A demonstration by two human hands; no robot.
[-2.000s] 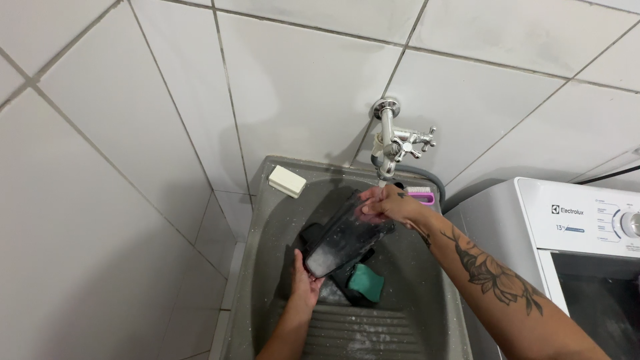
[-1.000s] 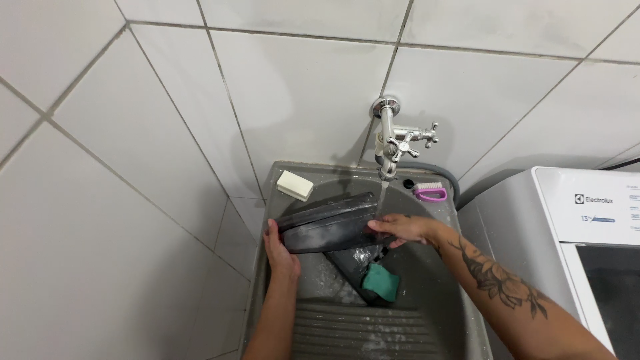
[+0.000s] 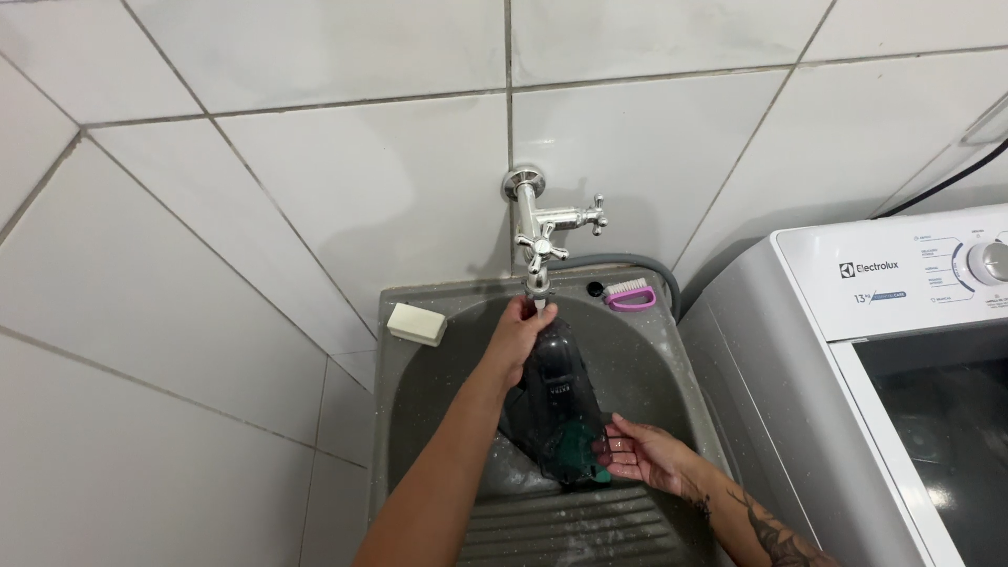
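A dark, see-through plastic container (image 3: 561,378) is held lengthwise beneath the chrome tap (image 3: 539,250), over the grey laundry sink. My left hand (image 3: 516,339) grips its upper end, right at the spout, where water runs. At the lower right edge of the container, my right hand (image 3: 642,454) supports it with spread fingers. A green sponge (image 3: 579,449) shows through the dark plastic near the lower end. Another dark piece (image 3: 516,417) lies partly hidden behind the container in the basin.
White soap bar (image 3: 417,324) rests on the sink's back left corner. A pink-handled brush (image 3: 631,297) and a black round plug (image 3: 594,289) sit at the back right. The ribbed washboard (image 3: 583,524) forms the front. A white washing machine (image 3: 890,268) stands at right; tiled walls enclose the back and left.
The dark container was held crosswise a second ago and now points lengthwise toward the tap. My left hand has moved up to the spout, my right hand down to the container's lower end.
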